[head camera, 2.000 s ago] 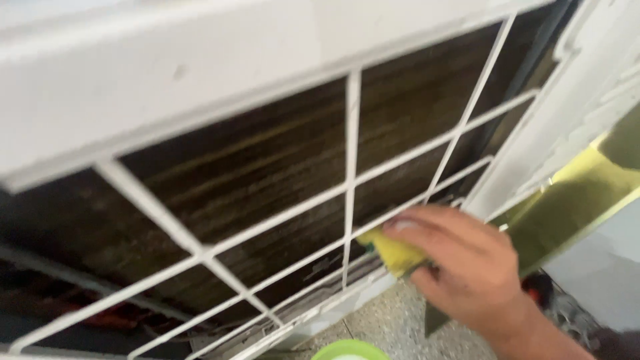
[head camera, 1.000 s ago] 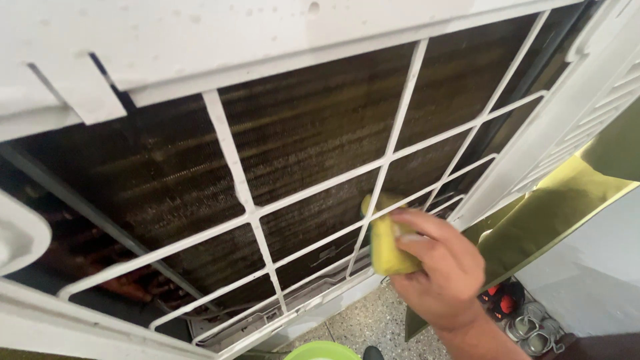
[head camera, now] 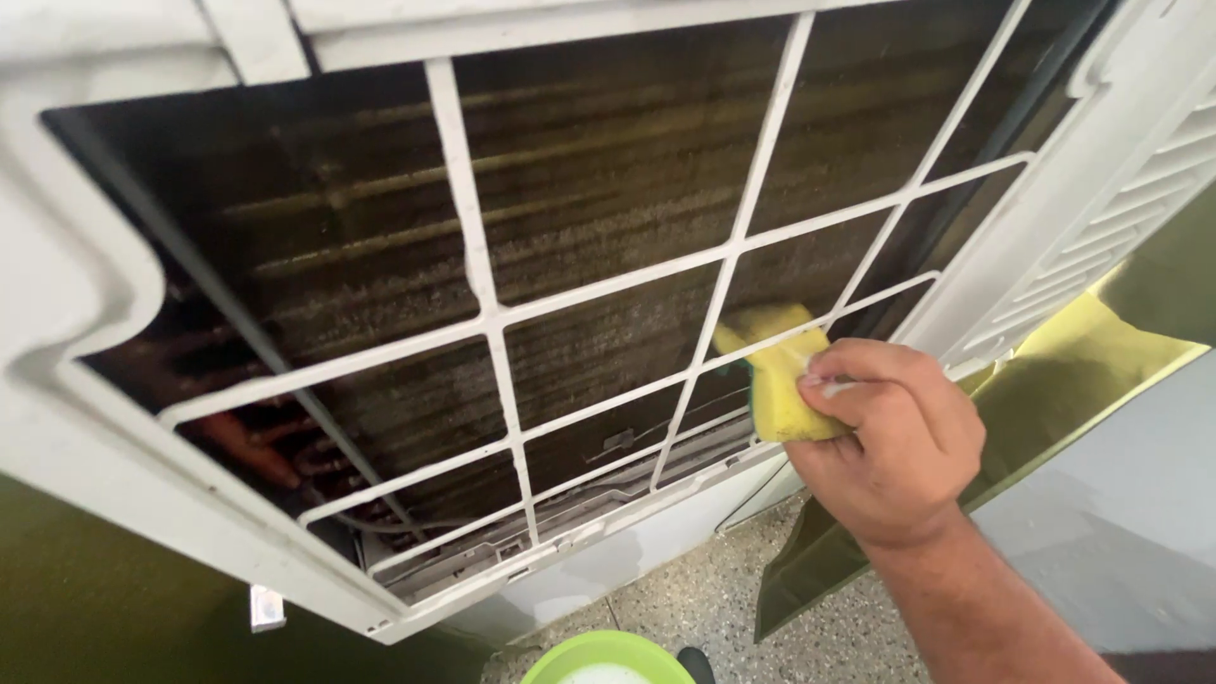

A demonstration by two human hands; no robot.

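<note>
My right hand pinches a yellow sponge with a green scouring side, right of the middle of the view. The sponge is folded around a lower bar of the white plastic grid, its upper part reaching behind the bar. Behind the grid lie the dark, ridged fins of an air conditioner's coil, wet or dusty in patches. The unit's white housing frames the opening. My left hand is not in view.
A lime-green tub with whitish, foamy contents stands on the speckled floor below. Olive-green sheeting hangs at the right beside louvred vents. Copper-coloured pipes show behind the grid at lower left.
The view has shifted, showing more of the grid's left side. My right hand still holds the sponge at the lower grid bars, and the sponge now sits more plainly wrapped over a bar.
</note>
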